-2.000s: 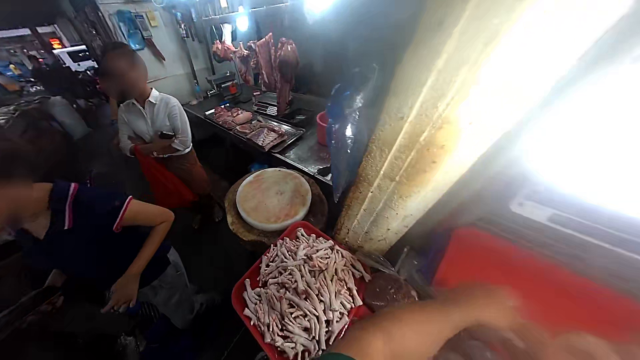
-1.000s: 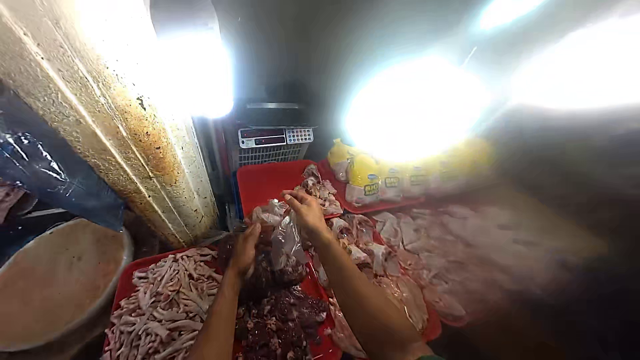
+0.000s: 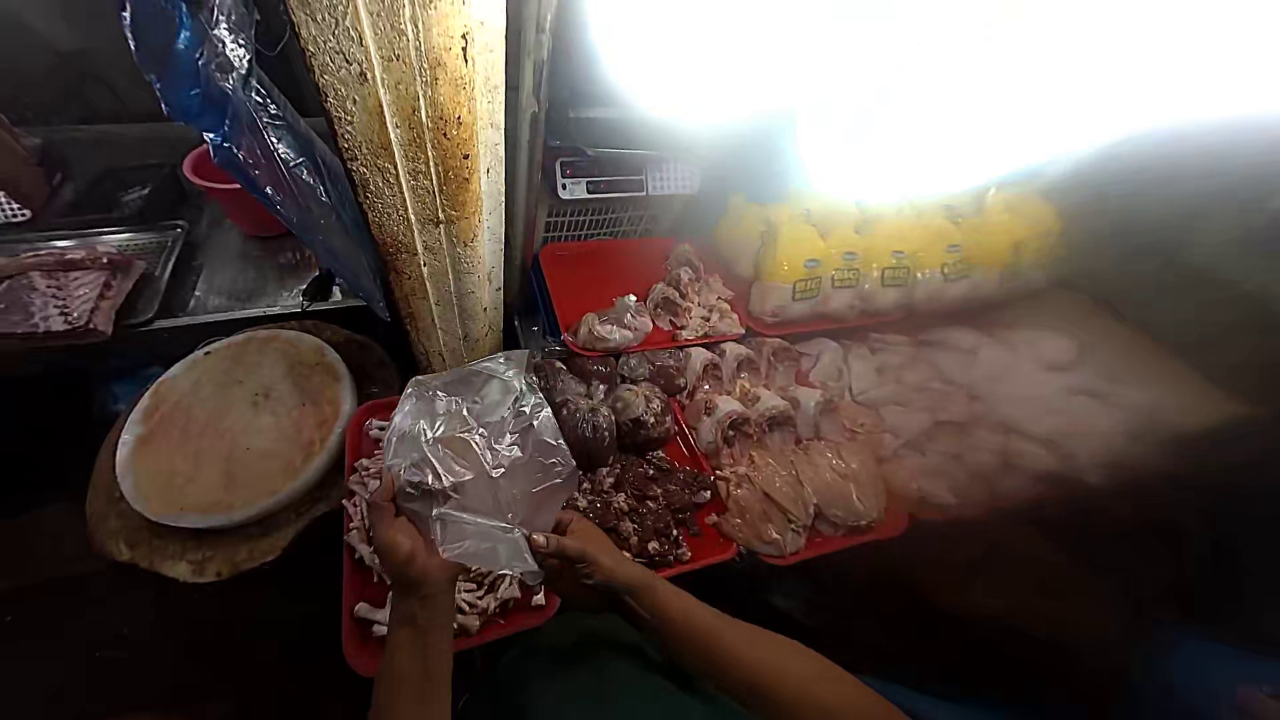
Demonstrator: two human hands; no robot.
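Observation:
A clear plastic bag (image 3: 480, 450) spreads between my hands, over a red tray (image 3: 362, 640) of chicken feet. My left hand (image 3: 408, 545) grips the bag's left lower edge. Its lower right edge is pinched by my right hand (image 3: 575, 555), thumb on top. Just right of the bag lie dark chopped innards (image 3: 645, 505) on a red tray, with several tied clear bags of dark meat (image 3: 640, 415) behind them. The bag covers many of the feet.
Raw chicken pieces (image 3: 770, 480) fill a tray at right, with yellow-topped packaged chickens (image 3: 890, 260) behind. A digital scale (image 3: 625, 178) stands behind a red tray (image 3: 600, 265). A rusty pillar (image 3: 430, 180) rises beside a hanging blue bag (image 3: 270, 150). At left is a round chopping board (image 3: 235, 430).
The view has swung since the earlier frames. My hands, over the dark innards a second ago, are now over the chicken feet, with the clear bag spread wide between them.

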